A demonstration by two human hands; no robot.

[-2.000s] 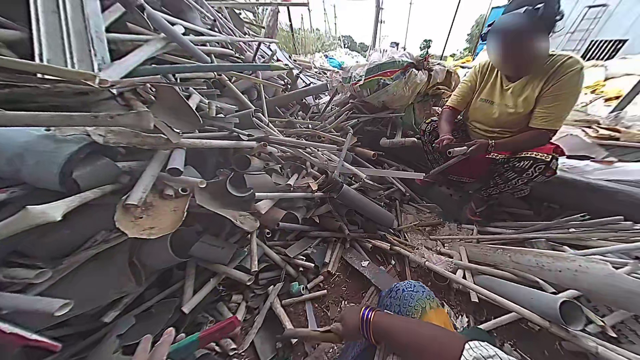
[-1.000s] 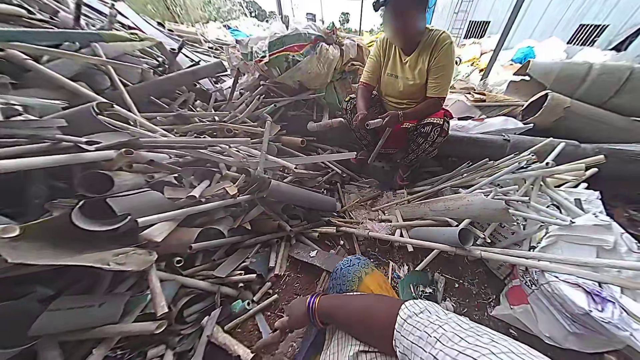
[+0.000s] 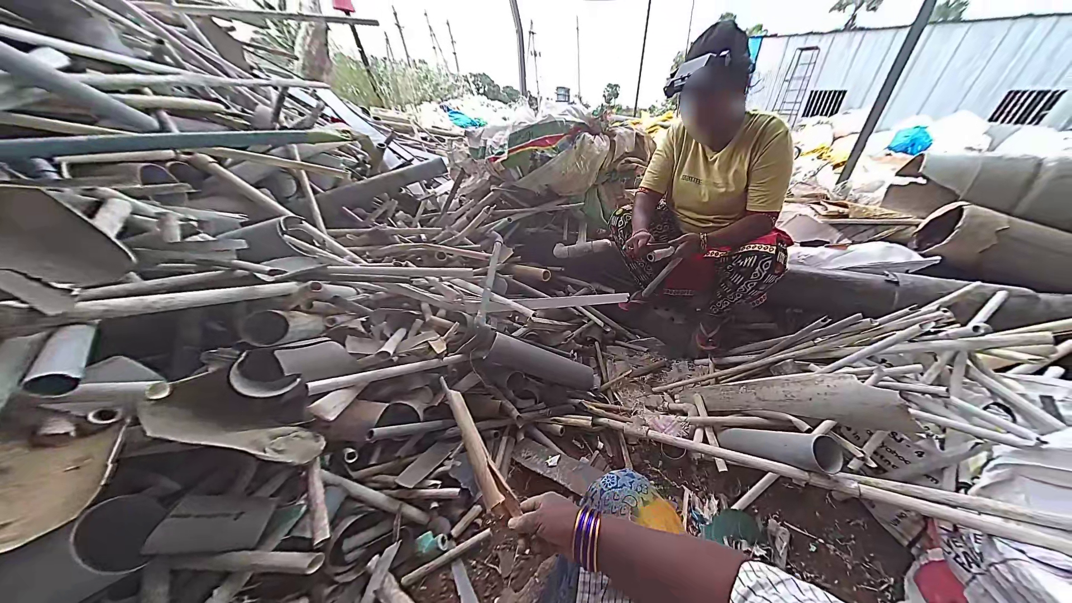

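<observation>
My right hand (image 3: 546,523), with bangles at the wrist, reaches in from the lower right. Its fingers are closed on the lower end of a split, brownish length of pipe (image 3: 476,444), which slants up and to the left over the scrap heap. Below the wrist shows my knee in blue and yellow patterned cloth (image 3: 624,494). Beside my fingers, to the left, lies a small green pipe fitting (image 3: 431,544) among thin pipes. My left hand is out of view.
Plastic pipe scraps (image 3: 377,276) heap up at left and centre. A person in a yellow shirt (image 3: 722,176) sits opposite, holding pipe pieces. Long thin pipes (image 3: 921,352) and white sacks (image 3: 1022,486) lie at right. A large grey pipe (image 3: 888,289) lies behind them.
Two seconds ago my left hand and a red and green tool showed at the lower left; both are out of view now. The split pipe in my right hand now points upward.
</observation>
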